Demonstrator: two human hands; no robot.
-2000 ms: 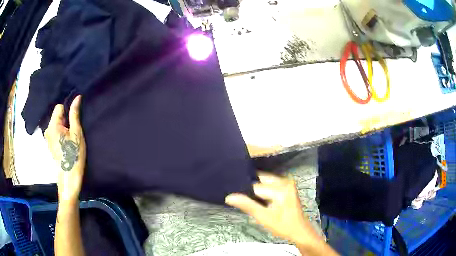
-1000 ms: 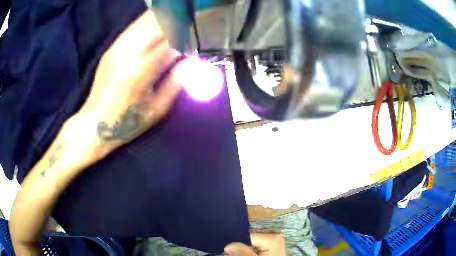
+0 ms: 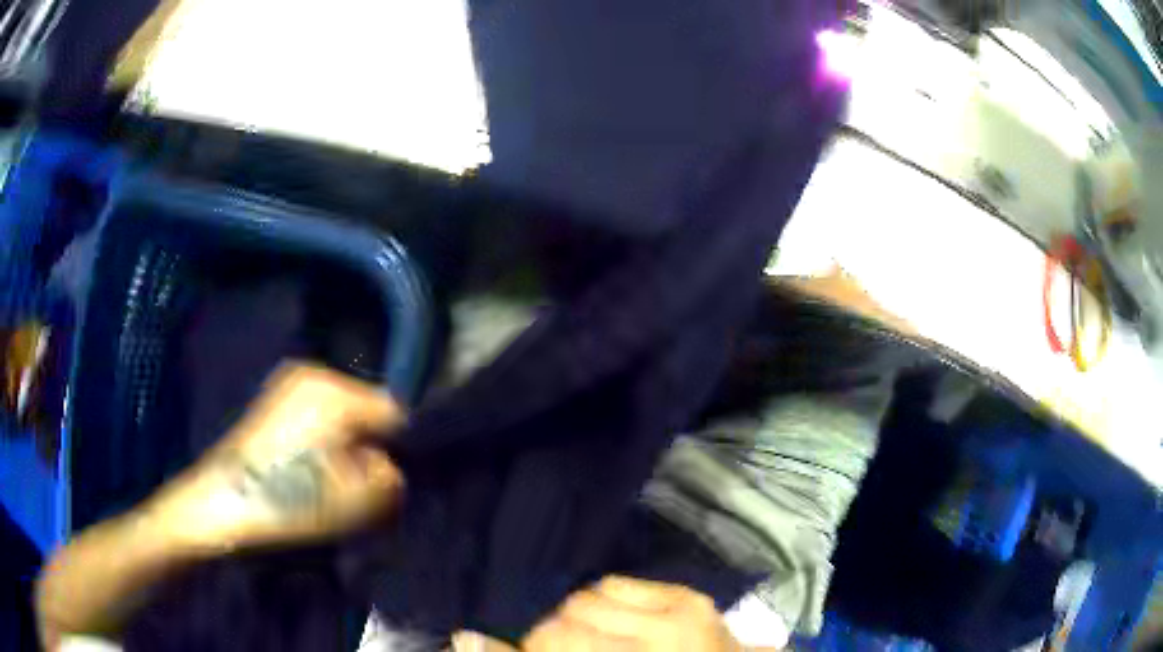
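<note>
The dark navy garment panel (image 3: 612,115) lies over the white table's front edge and hangs down over my lap. Its upper right edge is beside the pink-violet lamp spot. My left hand (image 3: 319,452) is closed on a gathered part of the navy cloth at the left, above the blue crate; it is blurred. My right hand (image 3: 631,622) is at the bottom edge of the picture, partly cut off, with its fingers curled on the cloth over my lap. The needle area is not clearly visible.
The white table (image 3: 319,77) also shows to the right of the cloth. Scissors with red and yellow handles (image 3: 1075,306) lie at the right. A blue crate (image 3: 408,299) with dark cloth stands at the lower left. More blue crate and dark cloth are at the lower right.
The view has swung down and left. My left hand has moved from beside the lamp spot to above the left crate and grips cloth. The navy panel now hangs bunched over my lap.
</note>
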